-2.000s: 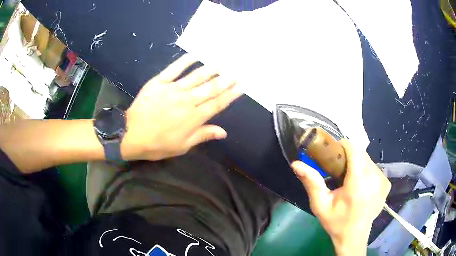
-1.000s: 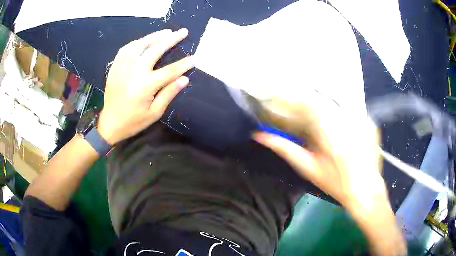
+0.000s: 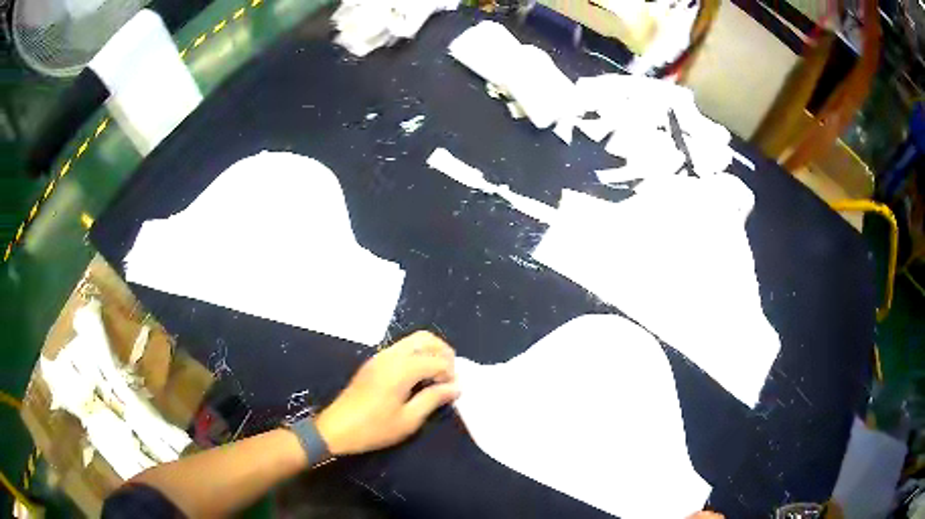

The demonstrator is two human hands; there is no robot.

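A white sleeve panel (image 3: 588, 405) lies at the front of the black table, its rounded cap away from me. My left hand (image 3: 396, 393) is at its left corner, thumb and fingers closed on the edge. Only a fingertip of my right hand (image 3: 707, 515) shows at the bottom picture edge, by the panel's right corner; the rest is cut off. A small piece of a metallic thing, perhaps the iron (image 3: 799, 511), shows at the bottom edge. Another white panel (image 3: 269, 243) lies flat and apart at the left.
A pile of white panels (image 3: 669, 253) lies at the right on the black table cover (image 3: 446, 218). Crumpled white strips (image 3: 649, 122) and a dark tool (image 3: 678, 139) lie on and behind it. A cardboard box (image 3: 66, 446) with white scraps stands at the lower left. A fan (image 3: 71, 30) is at the upper left.
The view has swung up and shows more of the table. The iron has left the front panel, and my right hand has dropped almost out of view. My left hand has closed on the panel's corner.
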